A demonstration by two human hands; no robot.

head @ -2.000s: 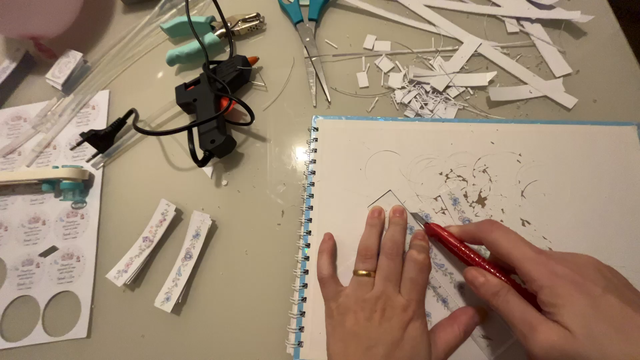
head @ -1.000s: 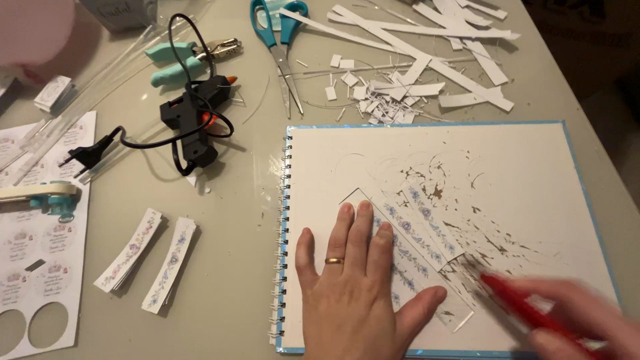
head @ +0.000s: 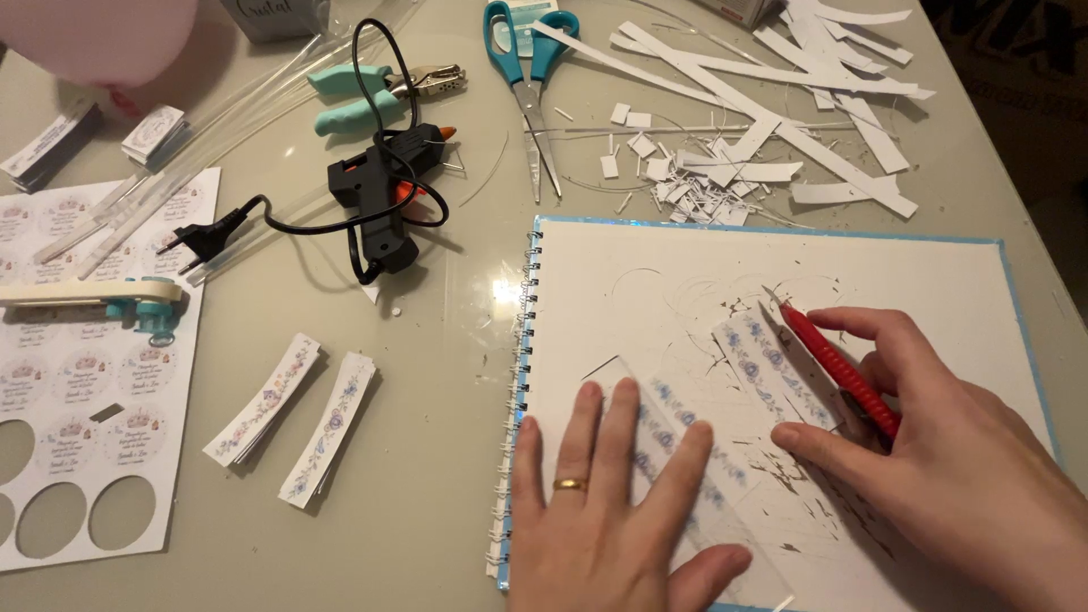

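Observation:
My left hand (head: 608, 501), with a gold ring, lies flat with fingers spread on a clear ruler-like strip (head: 756, 565). Beneath the strip is floral-printed paper (head: 680, 416) on a spiral-bound pad (head: 595, 280) with a scored, scratched page. My right hand (head: 926, 433) holds a red craft knife (head: 837, 365), its blade pointing up and left. Under that hand is a separate piece of floral-printed paper (head: 761, 365), tilted on the pad; my right thumb is at its lower edge.
Two stacks of floral strips (head: 268, 399) (head: 331, 429) lie left of the pad. A black glue gun (head: 378, 195), mint hole-punch pliers (head: 365, 102) and teal scissors (head: 531, 102) are beyond. Paper offcuts (head: 765, 110) lie behind the pad; a sheet of printed circles (head: 85, 510) is far left.
My right hand has moved up the pad with the knife. A floral piece now lies apart to the right of the clear strip. My left hand stays pressed on that strip.

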